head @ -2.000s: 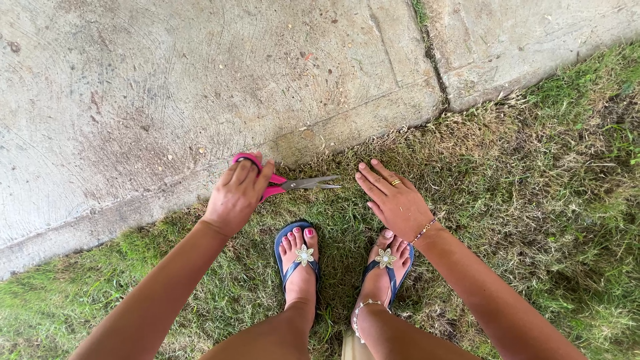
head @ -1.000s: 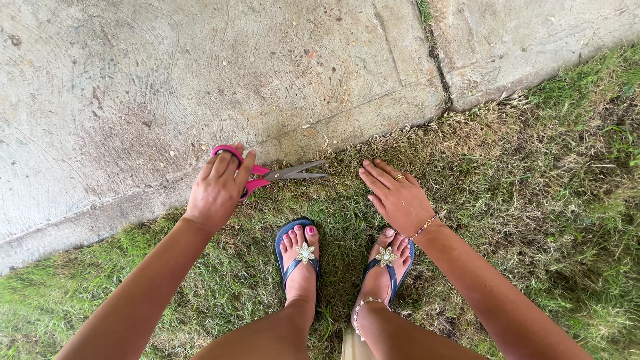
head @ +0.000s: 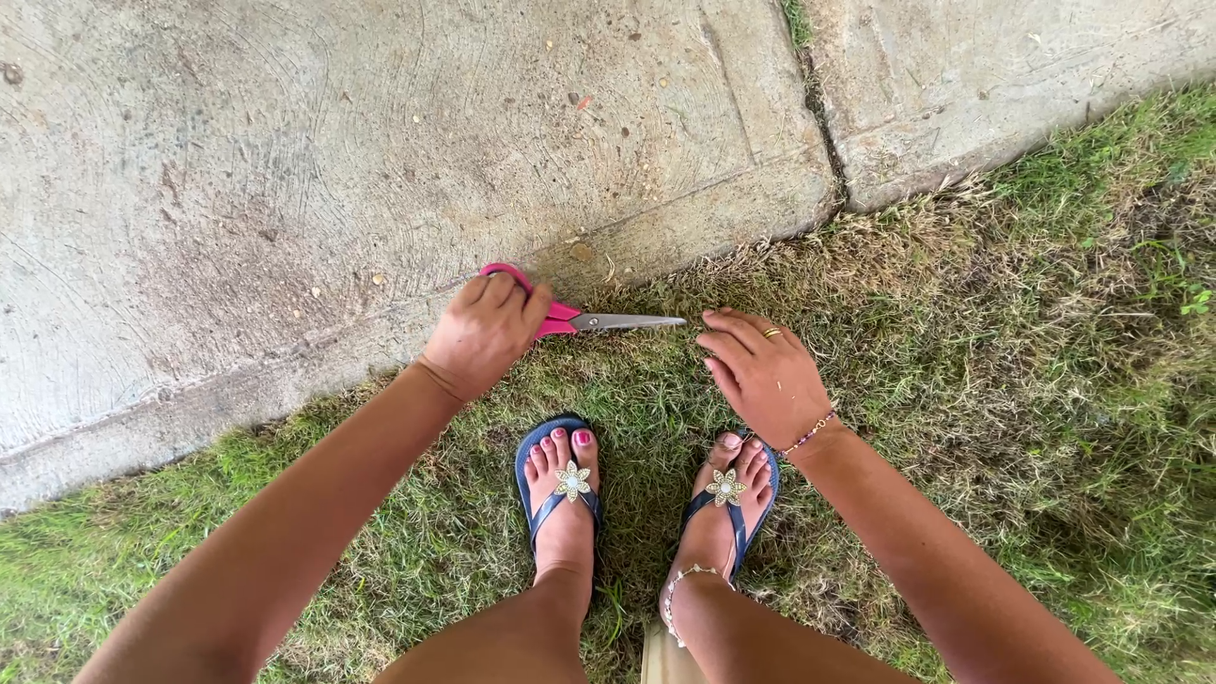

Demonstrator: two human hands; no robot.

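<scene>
My left hand grips the pink handles of a pair of scissors at the edge of the concrete. The metal blades are closed together and point right over the short grass. Just beyond their tip is my right hand, palm down over the grass, with a ring and a beaded bracelet. Its fingers are slightly bent and point toward the blades; nothing shows in it, though its underside is hidden.
A concrete slab with a dark joint borders the grass along a slanting edge. My feet, in blue flip-flops with flower ornaments, stand below my hands. A pale wooden piece lies at the bottom edge.
The scissor blades, apart in both earlier frames, are now closed. My left hand moved left, then back right with the scissors. My right hand stays in nearly the same place, its fingers more bent.
</scene>
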